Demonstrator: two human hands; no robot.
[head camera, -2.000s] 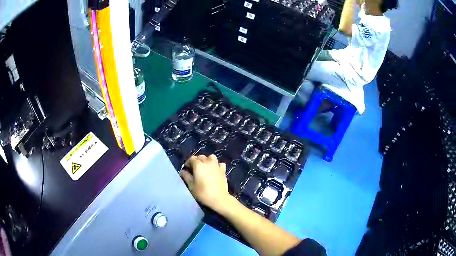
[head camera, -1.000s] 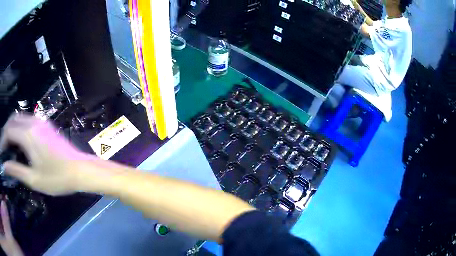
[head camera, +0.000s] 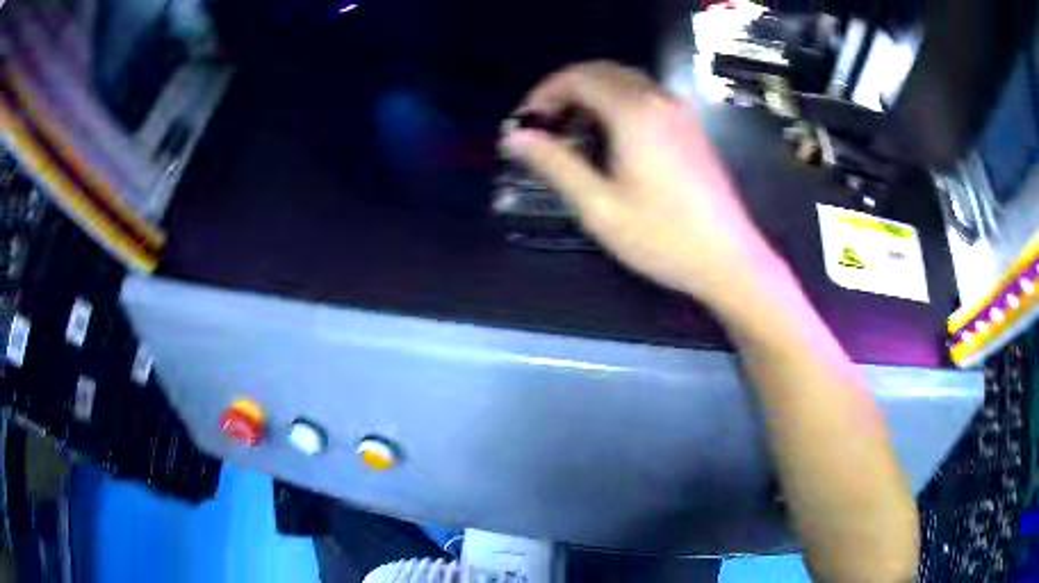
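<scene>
My right hand (head camera: 638, 171) reaches in from the lower right over the black table, at a metallic fixture (head camera: 536, 205) near the middle. Its thumb and fingers are curled together above the fixture. Something small and dark shows between the fingers, but blur hides whether it is a held part. The fixture is partly covered by the hand. My left hand is not in view.
The grey control panel (head camera: 490, 399) crosses the front, with a red emergency stop (head camera: 243, 421), a white button (head camera: 307, 436) and an orange button (head camera: 377, 453). Yellow bars stand at both sides. Bright machine parts (head camera: 741, 51) are behind right, near a warning label (head camera: 874, 253).
The view has swung left from the right tray to the machine. My right hand has moved from the tray to the fixture. A left hand, partly seen one second ago, is out of view.
</scene>
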